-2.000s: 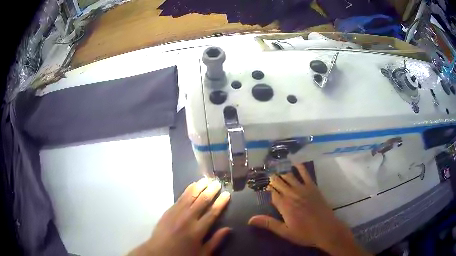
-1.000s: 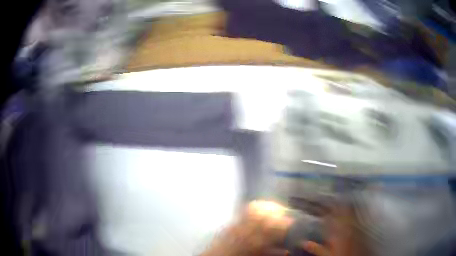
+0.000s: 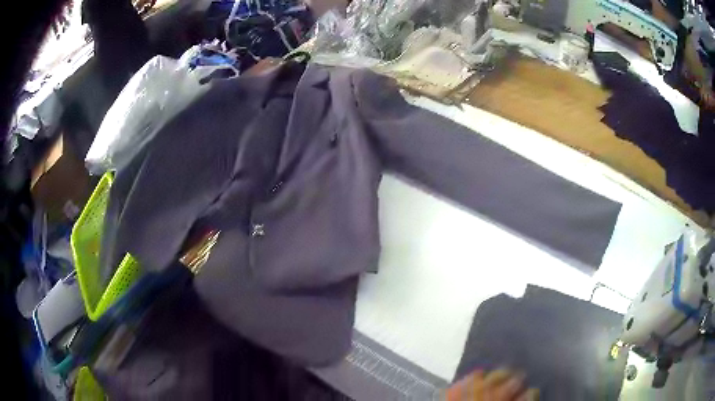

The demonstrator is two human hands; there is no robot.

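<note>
A dark grey cloth panel lies on the white table, its right side at the needle area of the white sewing machine at the right edge. My left hand is at the bottom edge, blurred and cut off, with only the fingers showing at the panel's lower left; whether they grip it cannot be told. My right hand is out of the picture. A matching grey jacket lies left of the panel, one sleeve stretched right across the table.
A yellow-green basket stands left of the jacket. Plastic bags lie behind it. A ruler-marked strip runs along the table's front edge. Dark cloth lies on the brown surface. Another machine stands at the back.
The view has swung left, bringing the whole jacket and basket in and moving the machine to the right edge. My right hand has gone out of the picture, and the panel's left part now shows.
</note>
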